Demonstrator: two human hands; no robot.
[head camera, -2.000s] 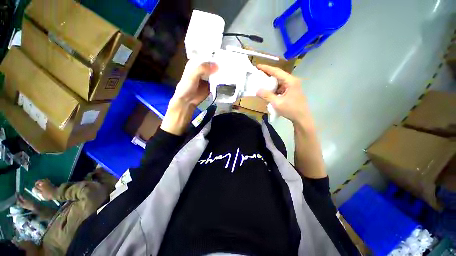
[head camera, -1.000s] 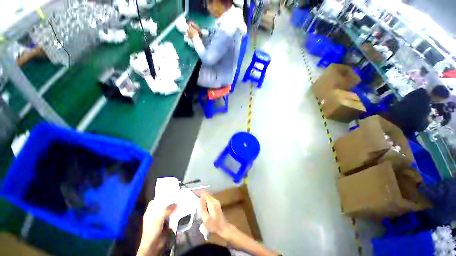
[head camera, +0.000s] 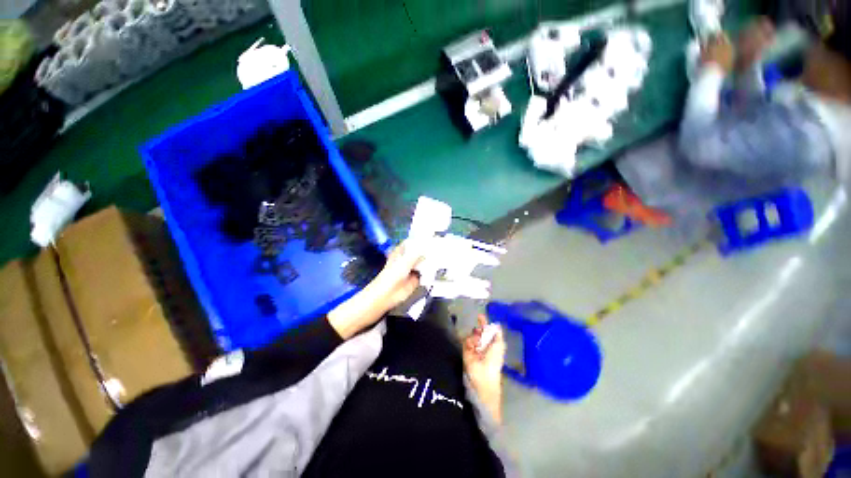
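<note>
My left hand (head camera: 403, 276) holds a white camera housing (head camera: 446, 266) by its near-left side, in front of my chest. The housing has a blocky end at the top and white prongs pointing right. A thin dark cable shows beside its upper part. My right hand (head camera: 483, 353) is below and to the right of the housing, apart from it. Its fingers are closed around a small white part (head camera: 488, 336), which is blurred and mostly hidden by the fingers.
A blue bin (head camera: 191, 252) with black plastic parts is at left on the green bench (head camera: 411, 159). Cartons (head camera: 112, 308) stand lower left. A screw feeder (head camera: 478, 70) and a white housing pile (head camera: 588, 103) are beyond. A blue stool (head camera: 560, 359) is at right; a person (head camera: 756, 140) sits upper right.
The view has swung left, so the bin and bench sit more central. My right hand has come off the housing with a small white part. My left hand still holds the housing.
</note>
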